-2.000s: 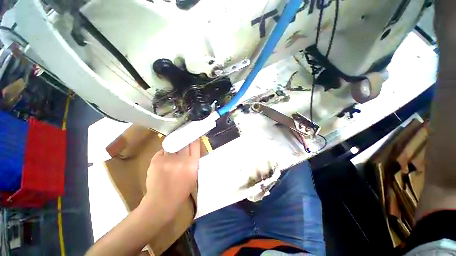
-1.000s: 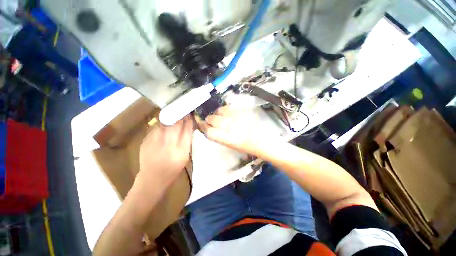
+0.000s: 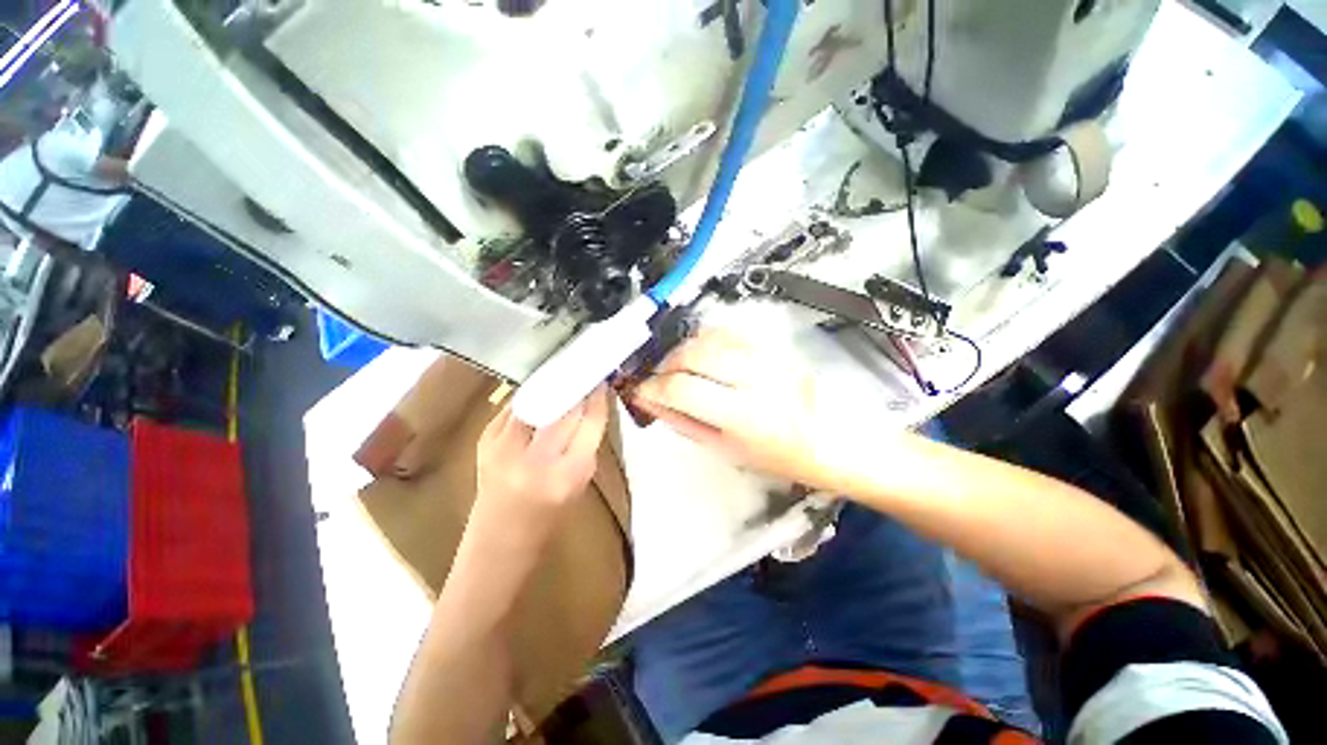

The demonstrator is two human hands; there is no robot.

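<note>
A tan-brown panel (image 3: 432,521) lies on the white table, left of and under my left arm. The sewing machine head (image 3: 422,189) stands above it, with a white bar (image 3: 585,364) joined to a blue hose (image 3: 738,138) in front of the black needle area. My left hand (image 3: 542,454) is on the panel's edge just below the white bar, fingertips partly hidden by it. My right hand (image 3: 723,405) is close to its right, fingertips pinched on a small brown piece (image 3: 635,406) near the needle area. The needle itself is hidden.
A metal lever (image 3: 822,299) and a tape roll (image 3: 1070,170) are on the machine's right side. A stack of brown panels (image 3: 1263,422) stands at the right. A red bin (image 3: 186,546) and blue bin (image 3: 61,510) stand at the left. The white table's front edge (image 3: 699,585) runs before my lap.
My right hand has come from out of the work area to beside my left hand at the needle area. My left hand stays on the panel. The camera view has shifted.
</note>
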